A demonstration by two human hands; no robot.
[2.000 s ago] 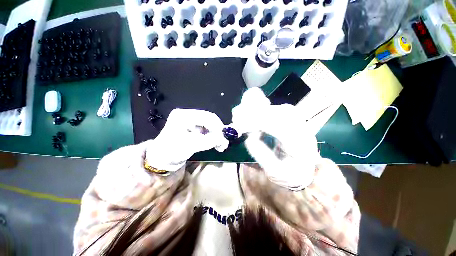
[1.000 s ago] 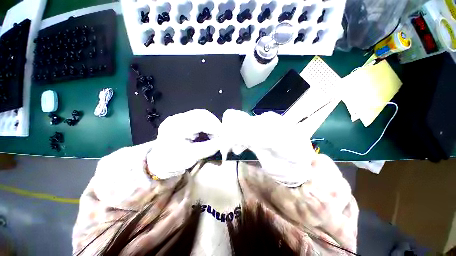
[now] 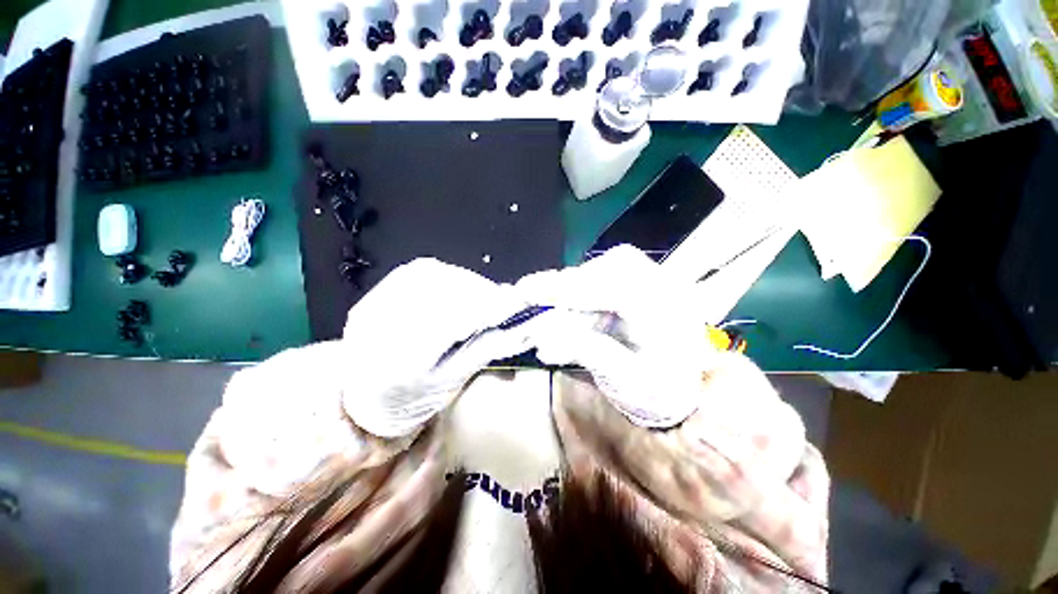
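My left hand (image 3: 424, 337) and my right hand (image 3: 627, 331), both in white gloves, meet fingertip to fingertip at the bench's front edge. The gloves are overexposed. A thin dark sliver shows between the fingers, but the gloves hide most of it, so I cannot tell its shape. Behind the hands lies the black foam pad (image 3: 441, 197), with several loose small black pieces (image 3: 341, 200) on its left part.
White blister tray (image 3: 545, 109) with black pieces behind the pad; pump bottle (image 3: 606, 145) at its right corner. Smartphone (image 3: 664, 207), yellow sheets (image 3: 876, 209) and white cord (image 3: 899, 308) right. Orange tool (image 3: 727, 339) beside my right hand. Black parts tray (image 3: 174, 104), coiled cable (image 3: 243, 232), white case (image 3: 117, 230) left.
The small dark piece seen between my fingertips two seconds ago is now mostly covered. My hands have closed together, and my right hand has lowered, uncovering the phone and the orange tool.
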